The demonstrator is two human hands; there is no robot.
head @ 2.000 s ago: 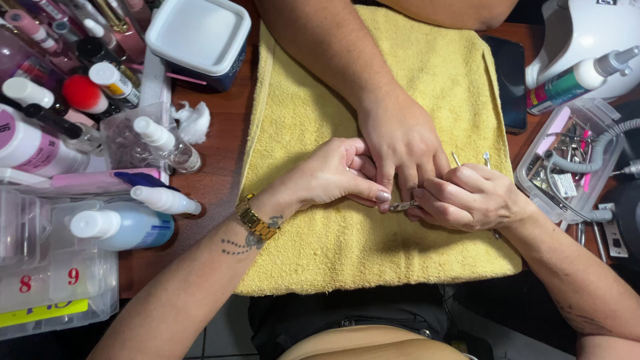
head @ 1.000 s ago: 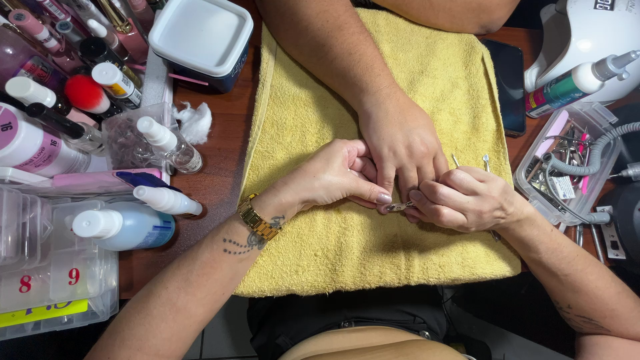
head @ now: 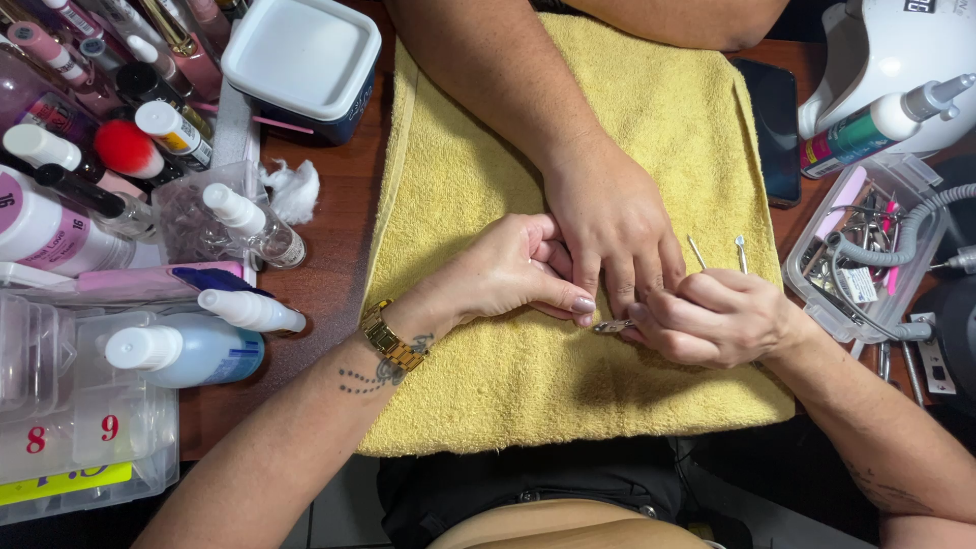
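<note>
My left hand (head: 526, 271), with a gold watch on its wrist, holds a finger of another person's hand (head: 610, 206) between thumb and fingers. That hand lies palm down on a yellow towel (head: 473, 396). My right hand (head: 709, 316) is closed around a small metal nail tool (head: 612, 326), probably a nail clipper or nipper. Its metal end shows beside the fingertip pinched by my left hand; the rest is hidden in my fingers. Just beyond my right hand, two thin metal manicure tools (head: 741, 252) lie on the towel, partly covered by the hand.
Nail polish bottles (head: 171, 126), a blue liquid bottle (head: 191, 354), a white-lidded tub (head: 301, 57) and cotton (head: 291, 191) stand at left. A dark phone (head: 770, 130), a green-labelled bottle (head: 862, 133), a white nail lamp (head: 892, 53) and a clear tool box (head: 808, 229) with a grey hose are at right.
</note>
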